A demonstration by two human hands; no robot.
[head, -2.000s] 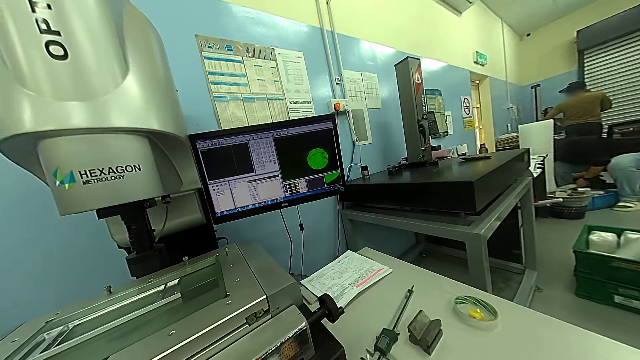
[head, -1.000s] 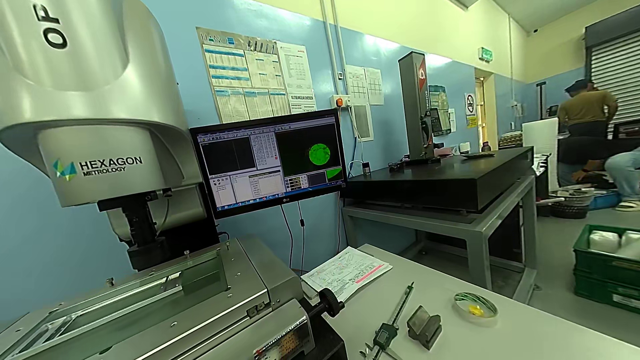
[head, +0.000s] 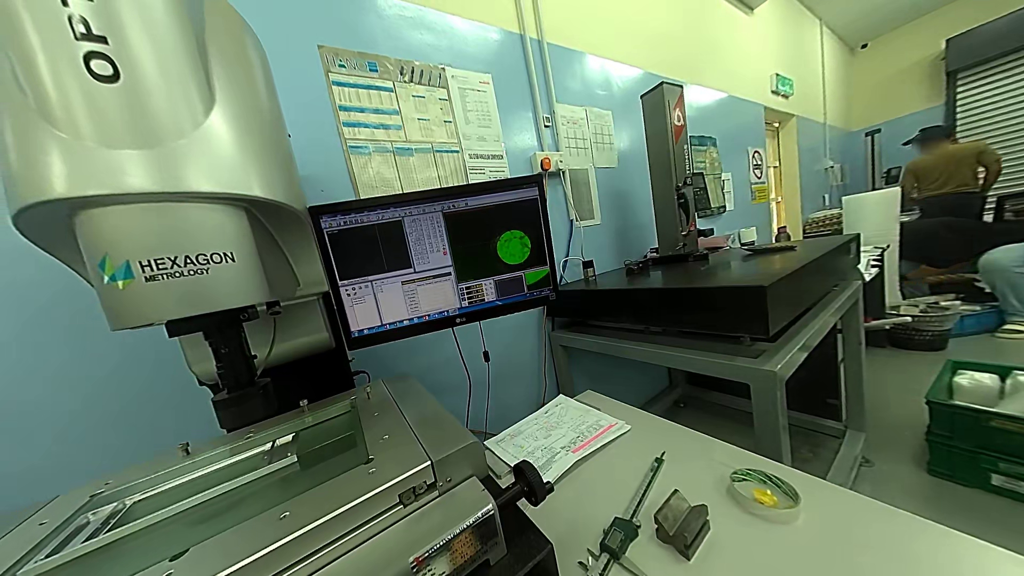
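Note:
Neither my left hand nor my right hand shows in the head view. At the left stands a Hexagon optical measuring machine (head: pixel 180 264), its dark lens (head: pixel 240 384) above a stage with a glass plate (head: pixel 328 436). A black hand knob (head: pixel 530 483) sticks out at the stage's right side. Behind it, a monitor (head: pixel 436 260) displays a bright green disc. On the white table lie a stack of papers (head: pixel 560 436), a digital caliper (head: pixel 620 534), a grey metal V-shaped block (head: pixel 682 524) and a round clear dish (head: pixel 765 493) with something yellow in it.
A black surface plate (head: pixel 680 300) on a grey steel stand (head: pixel 768 384) bears a tall height gauge (head: pixel 670 172). Green crates (head: pixel 972 464) are stacked on the floor at the right. Farther back, one person (head: pixel 948 172) stands near a roller shutter, and another person's leg shows at the right edge.

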